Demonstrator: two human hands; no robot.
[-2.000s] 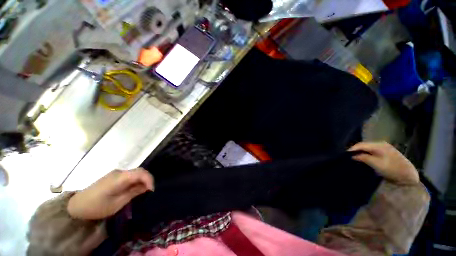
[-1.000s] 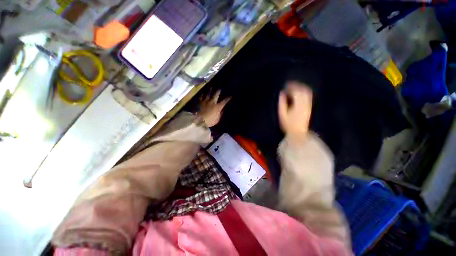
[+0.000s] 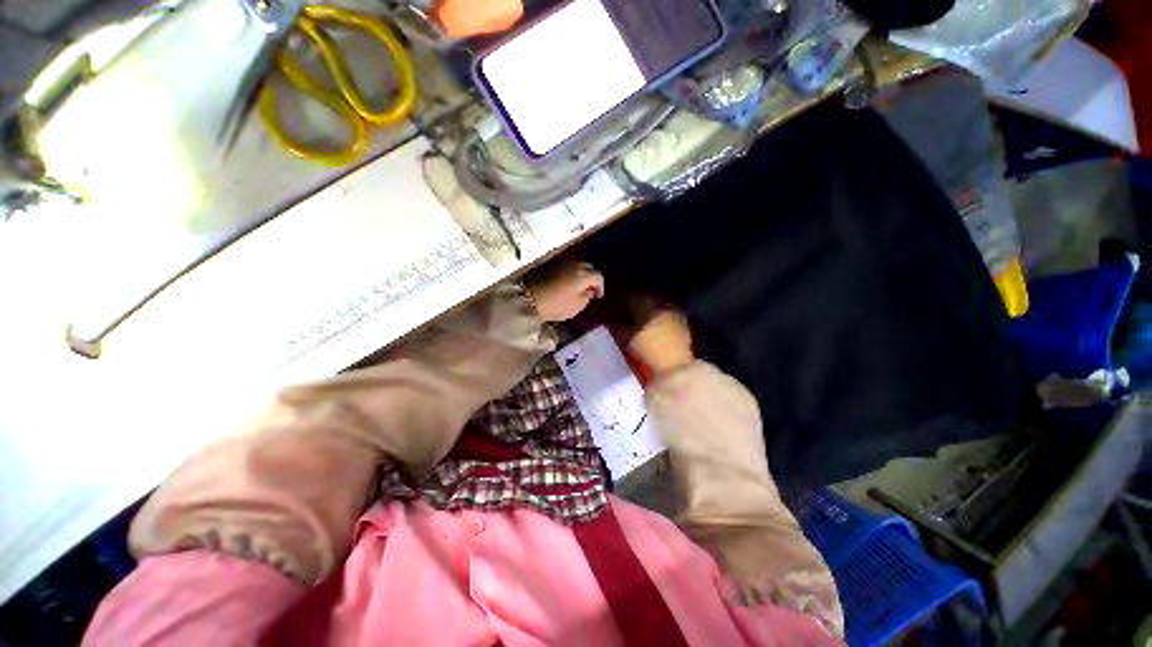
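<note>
A large heap of black fabric (image 3: 859, 278) lies to the right of the white table's edge, below table level. My left hand (image 3: 566, 291) is at the near edge of the table, beside the fabric's left end, with its fingers curled. My right hand (image 3: 662, 341) is just right of it, at the fabric's lower left edge, partly in shadow. The dark fabric hides the fingertips of both hands, and I cannot tell whether either one grips it.
Yellow-handled scissors (image 3: 339, 84) and a lit phone (image 3: 562, 76) lie on the white table (image 3: 316, 272) with printed ruler marks. A grey-white box (image 3: 612, 402) is below the table edge by my lap. A blue basket (image 3: 884, 569) stands at lower right.
Two seconds ago both hands held a black piece stretched over the lap. That piece is no longer there. Since one second ago my right hand has moved down and left, close to my left hand.
</note>
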